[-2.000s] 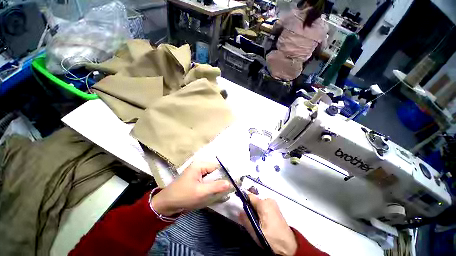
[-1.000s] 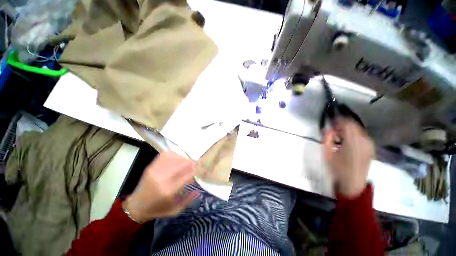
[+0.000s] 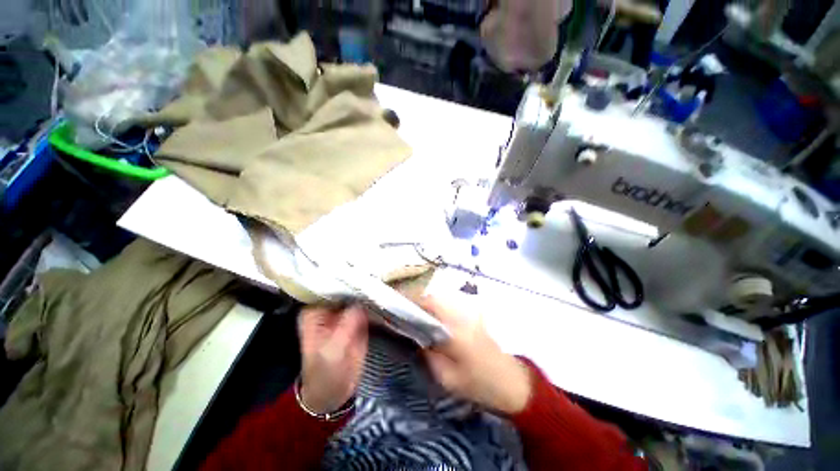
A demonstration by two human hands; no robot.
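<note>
A tan-khaki garment (image 3: 313,161) lies heaped on the left of the white table. A strip of it with white lining (image 3: 368,292) runs to the front edge, where both hands hold it. My left hand (image 3: 333,354) is blurred, with its fingers on the strip's near edge. My right hand (image 3: 474,354) grips the white and tan end, a little right of my left hand. Black-handled shears (image 3: 605,271) lie under the arm of the white "brother" machine (image 3: 635,184).
A darker khaki heap (image 3: 87,345) is at lower left. A green-rimmed basket (image 3: 110,164) with a clear plastic bag is at far left. A strip bundle (image 3: 775,370) is at the table's right end. A person (image 3: 523,32) is partly visible behind.
The shears, first in my right hand, now lie released under the machine arm. My right hand has come back left onto the cloth beside my left hand. The view has shifted.
</note>
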